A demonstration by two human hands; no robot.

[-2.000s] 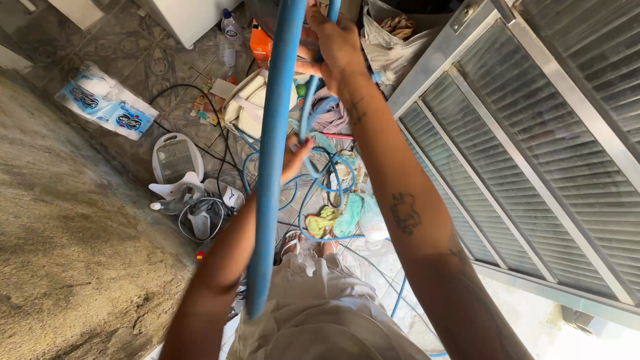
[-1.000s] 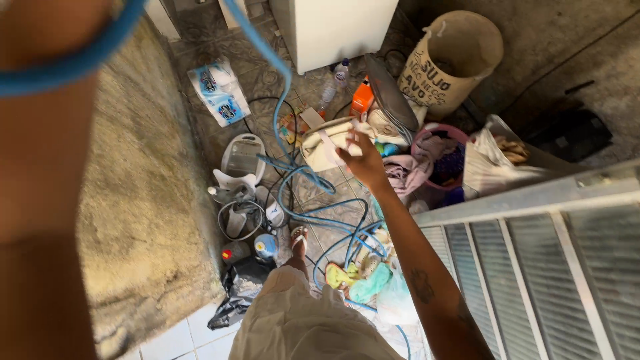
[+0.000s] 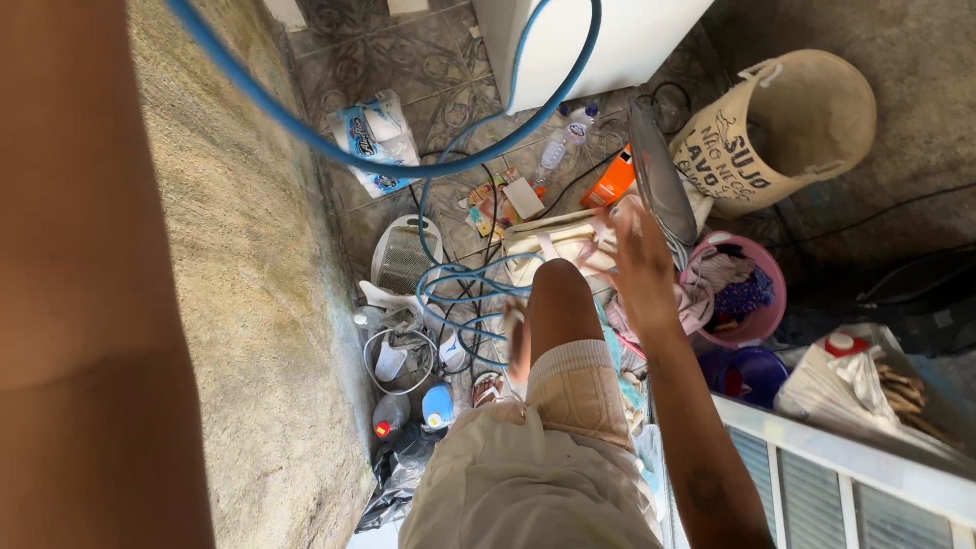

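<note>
A blue hose (image 3: 457, 164) loops across the upper part of the view, close to the camera, and runs down to loose coils on the tiled floor. My left forearm fills the left edge; its hand is out of view. My right hand (image 3: 640, 263) is spread and a little blurred, above a cream fabric bag (image 3: 560, 244), with no hose seen in it. Whether it touches the bag cannot be told. One knee is raised beside the hose coils, and a foot in a sandal (image 3: 488, 387) stands on the floor.
A rough wall (image 3: 252, 305) runs along the left. A white appliance (image 3: 587, 46) stands at the top, a fabric laundry basket (image 3: 732, 145) and a pink basin of clothes (image 3: 762, 305) at the right. Bottles, an orange box (image 3: 612, 179) and black cables litter the floor. A metal-framed gate (image 3: 839, 457) is at lower right.
Two seconds ago both hands were at the hose in front of me; now my left hand is out of view and my right is off the hose. A knee has come up. The view has shifted.
</note>
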